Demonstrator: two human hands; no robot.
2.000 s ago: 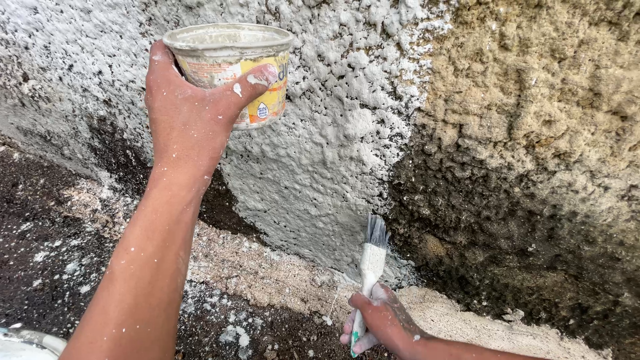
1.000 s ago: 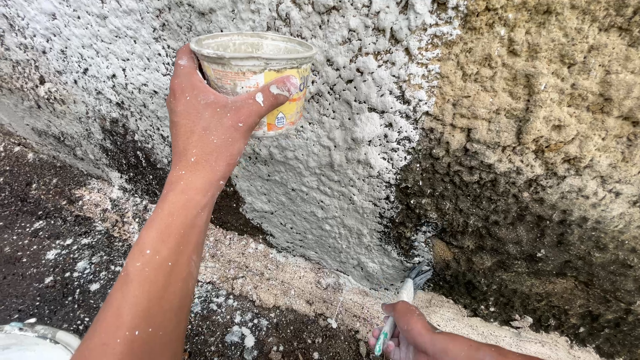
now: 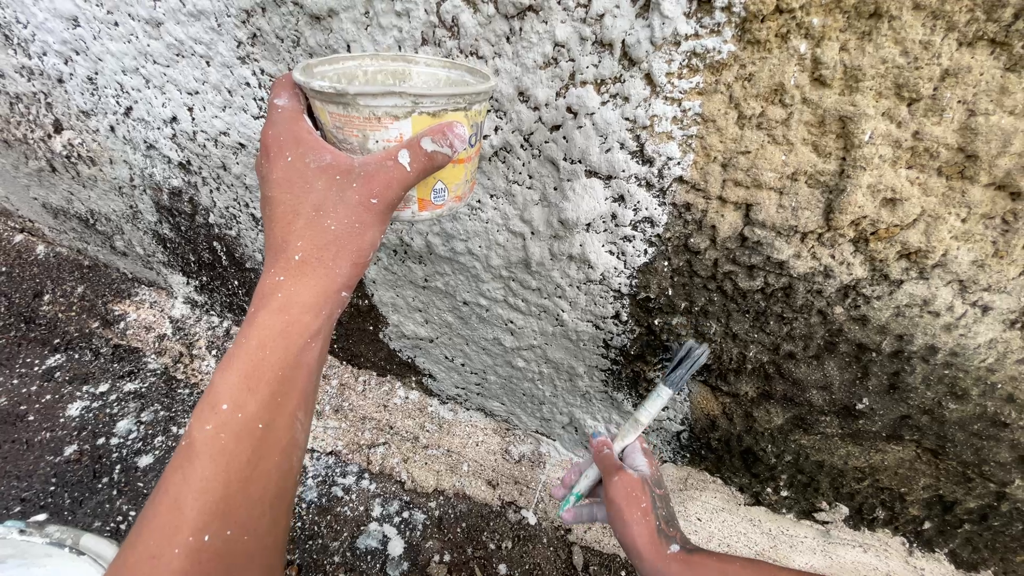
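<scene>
My left hand [image 3: 344,176] grips a paint-smeared plastic tub [image 3: 400,120] with a yellow and orange label, holding it upright in front of the wall. Dried paint coats its rim and inner wall; its bottom inside is hidden. At the lower right, my right hand [image 3: 620,488] holds a paintbrush [image 3: 644,412] by its whitened handle, bristles pointing up and right. The bristles lie over the dark stained part of the rough wall [image 3: 768,368], beside the freshly grey-white painted patch [image 3: 512,312]. Whether they touch it I cannot tell. White paint spots both hands.
Bare tan wall [image 3: 864,136] rises at the upper right. A pale rough ledge [image 3: 424,448] runs along the wall's foot, with dark paint-spattered ground [image 3: 72,384] in front. The rim of a white bucket [image 3: 80,540] shows at the bottom left.
The brush moved from the painted patch's lower edge rightward and down to the wall's foot, then up, its bristles now over the dark stain. The tub stays in my left hand.
</scene>
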